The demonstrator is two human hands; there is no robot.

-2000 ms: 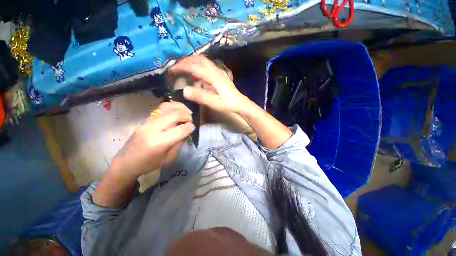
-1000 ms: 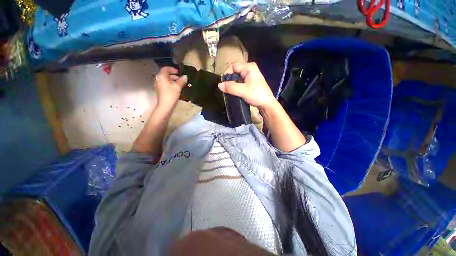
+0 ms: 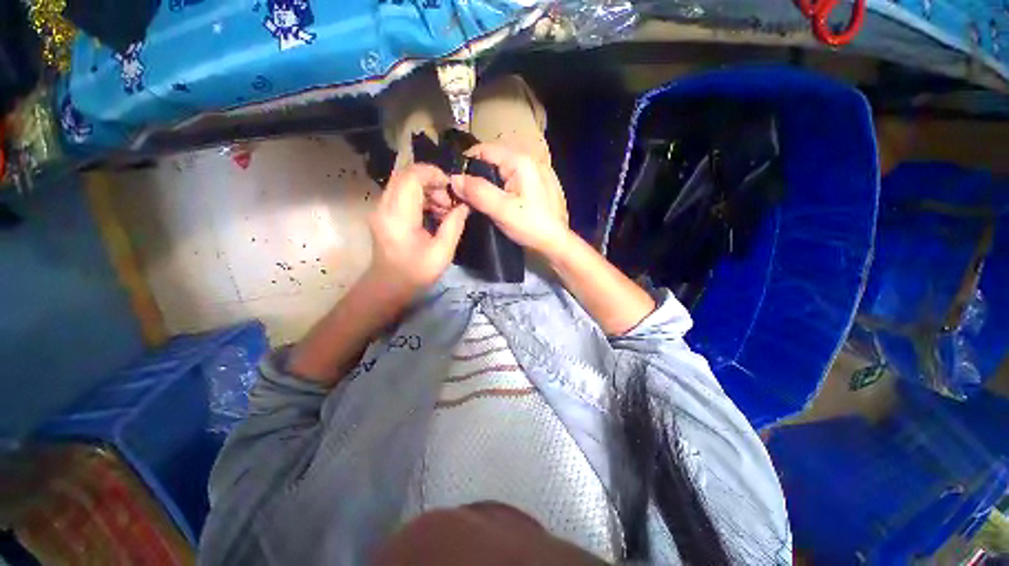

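Note:
A black panel (image 3: 492,252) hangs over my lap between my hands, its lower part shiny and smooth. My left hand (image 3: 418,221) pinches the panel's upper part from the left, and my right hand (image 3: 515,199) pinches it from the right. The fingertips of both hands meet near a small gold glint on the panel. Whether a slider is between the fingertips is too small to tell. A small pale upright jig (image 3: 456,88) stands at the table edge just above the hands.
The table cover (image 3: 221,61) crosses the top, with red scissors (image 3: 832,20) at its right edge and crinkled film (image 3: 603,20) beside them. A blue bin (image 3: 813,232) with black panels stands right of my knees. A blue crate (image 3: 144,409) is lower left, near a pale board (image 3: 266,243).
My hands have come together and the panel, spread between them a second ago, is now gathered and narrower. Earlier still, the hands were higher, near the table edge.

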